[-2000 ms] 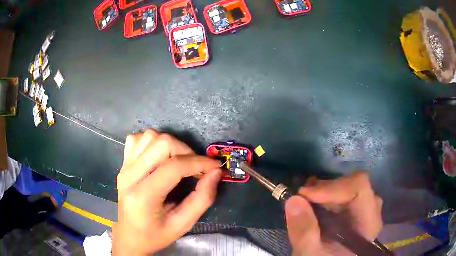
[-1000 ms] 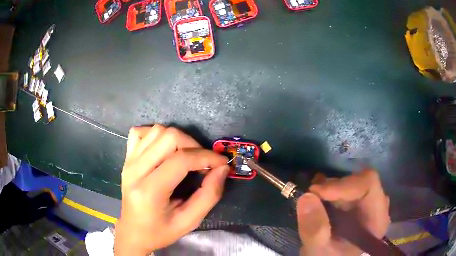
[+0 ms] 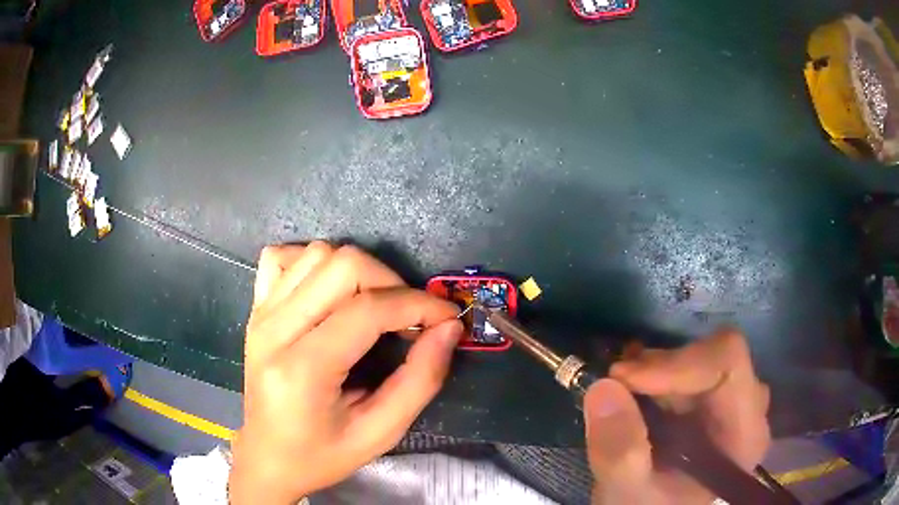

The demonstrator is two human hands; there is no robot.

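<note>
A red device housing [image 3: 511,337] lies open side up on the dark green mat, with a blue circuit board [image 3: 486,326] inside. A small yellow tab [image 3: 530,288] sticks out at its upper right. My left hand [image 3: 340,360] pinches solder wire [image 3: 187,240] between thumb and forefinger at the housing's left side; the wire runs in from the left and its end is over the board. My right hand [image 3: 680,414] holds a soldering iron [image 3: 537,349], its tip at the board. Exact tip contact is too small to tell.
Several red housings [image 3: 392,110] with boards lie at the top. A loose pile of small silver-white parts [image 3: 74,173] is at left. A yellow holder with grey-white filling [image 3: 836,89] stands at the upper right. A dark item with a pinkish blob [image 3: 890,296] is at the right edge.
The housing, both hands and the iron show slightly farther right than before, while the back housings have shifted up and right in view. Both hands keep their grips.
</note>
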